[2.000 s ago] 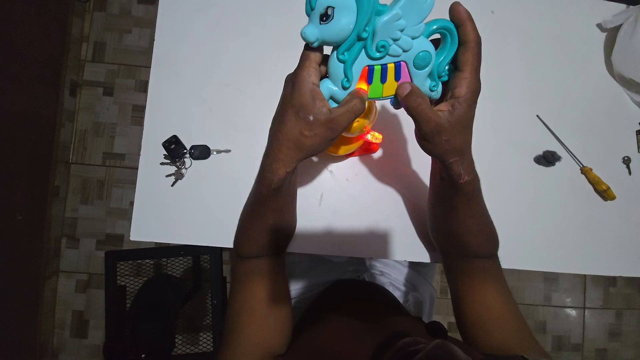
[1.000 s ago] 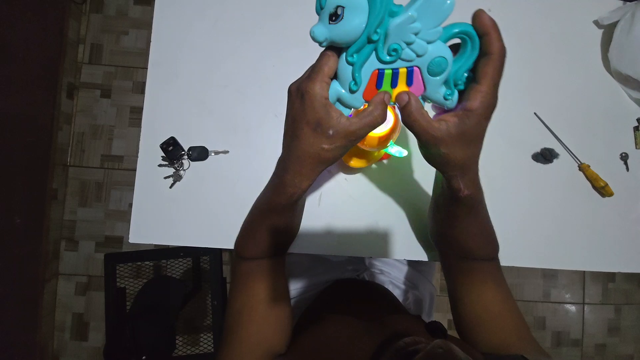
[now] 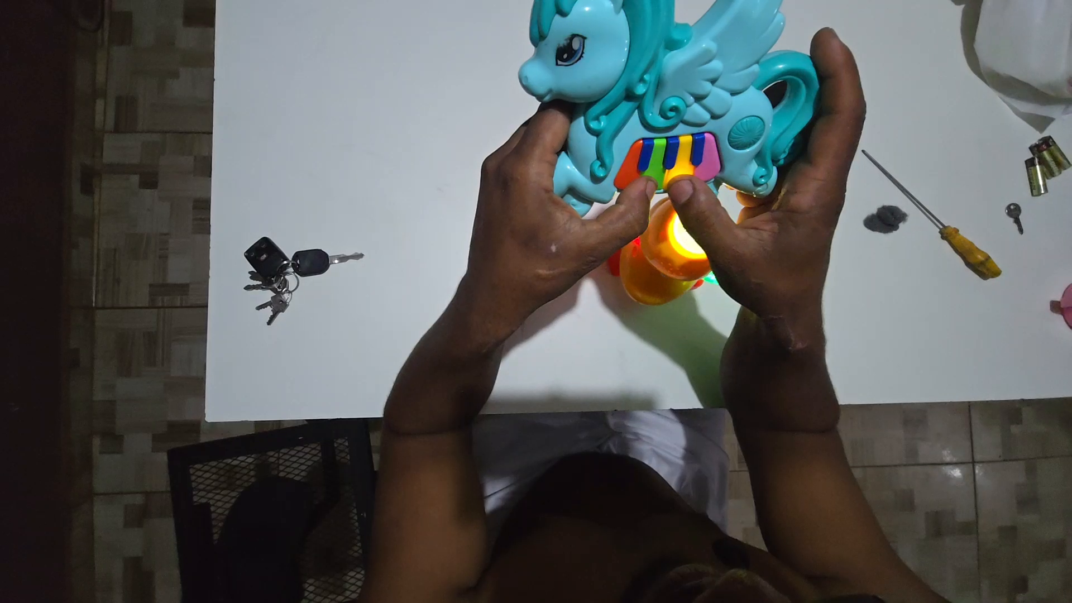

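Observation:
A turquoise plastic toy winged pony (image 3: 712, 100) is held up over the white table by both hands. My left hand (image 3: 536, 218) grips its front end, with the thumb at the green key of the small colored keyboard (image 3: 668, 159). Around the tail end is my right hand (image 3: 779, 209), its thumb at the yellow key. Below the keyboard, partly behind my right thumb, a rounded orange part (image 3: 657, 260) glows brightly, with small red and green lights beside it. How this part joins the pony is hidden.
Car keys on a ring (image 3: 280, 268) lie at the left on the white table (image 3: 360, 352). To the right are a yellow-handled screwdriver (image 3: 967, 249), a dark lump (image 3: 886, 219), a small key (image 3: 1014, 216), several batteries (image 3: 1047, 163) and a white bag (image 3: 1026, 50). A black mesh chair (image 3: 272, 502) stands below.
The pony and both hands have shifted to the right since the oldest frame. My thumbs have come closer together at the middle keys. The small light beneath has gone from red to green.

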